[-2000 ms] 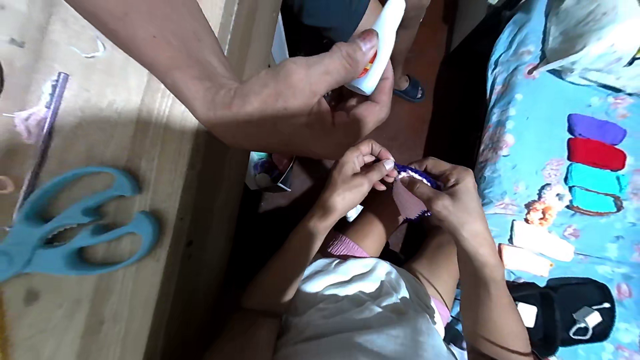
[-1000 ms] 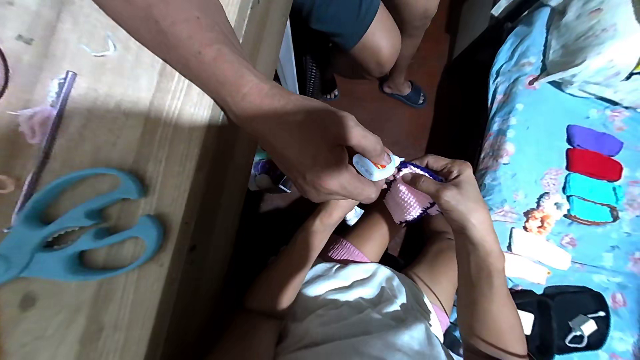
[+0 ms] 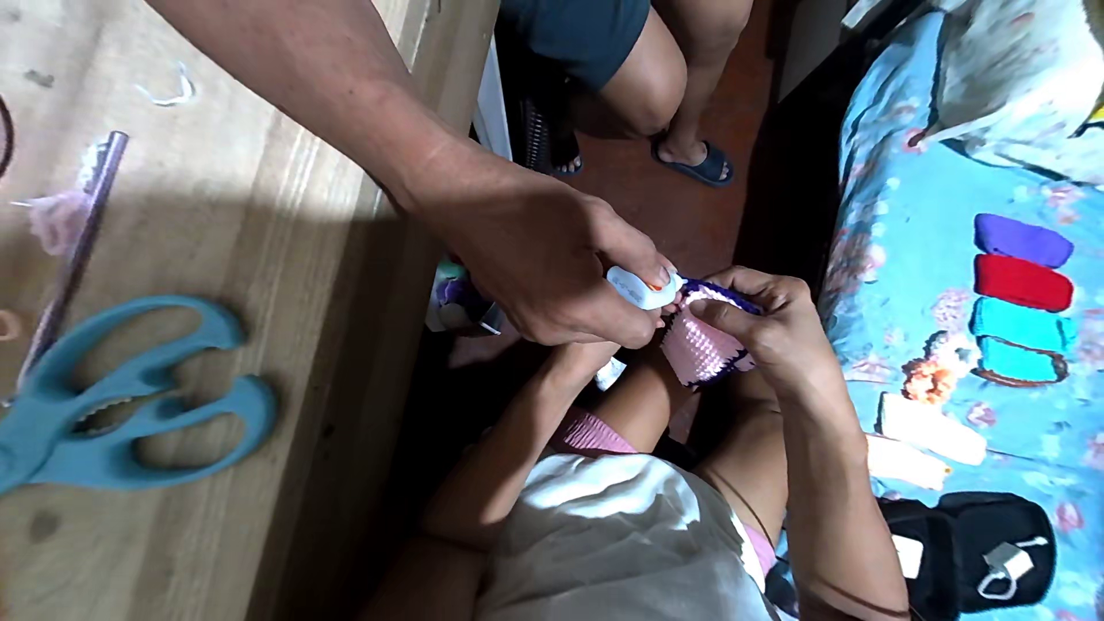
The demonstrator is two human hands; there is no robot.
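Note:
A small pink crocheted piece with a dark purple edge (image 3: pixel 705 345) is held up above my lap. My right hand (image 3: pixel 772 315) pinches its upper right edge, thumb in front. My left hand (image 3: pixel 595 355) is mostly covered by another person's hand; its fingertips seem to hold the piece's left edge. That other person's hand (image 3: pixel 535 250) reaches in from the upper left, gripping a small white squeeze bottle (image 3: pixel 642 288) with an orange mark. The bottle's nozzle is at the upper left corner of the piece, by the purple edge.
Blue-handled scissors (image 3: pixel 155 388) and a purple metallic stick (image 3: pixel 82 250) lie on the wooden table (image 3: pixel 345 328) at left. On the floral cloth at right are purple (image 3: pixel 1024 241), red (image 3: pixel 1024 282) and turquoise pieces (image 3: pixel 1022 323), and a black pouch (image 3: pixel 992 552). Another person's legs (image 3: pixel 655 86) are ahead.
The other person's hand has come down with the white bottle, from above my hands to the edge of the crocheted piece, and now covers most of my left hand. My right hand keeps its hold.

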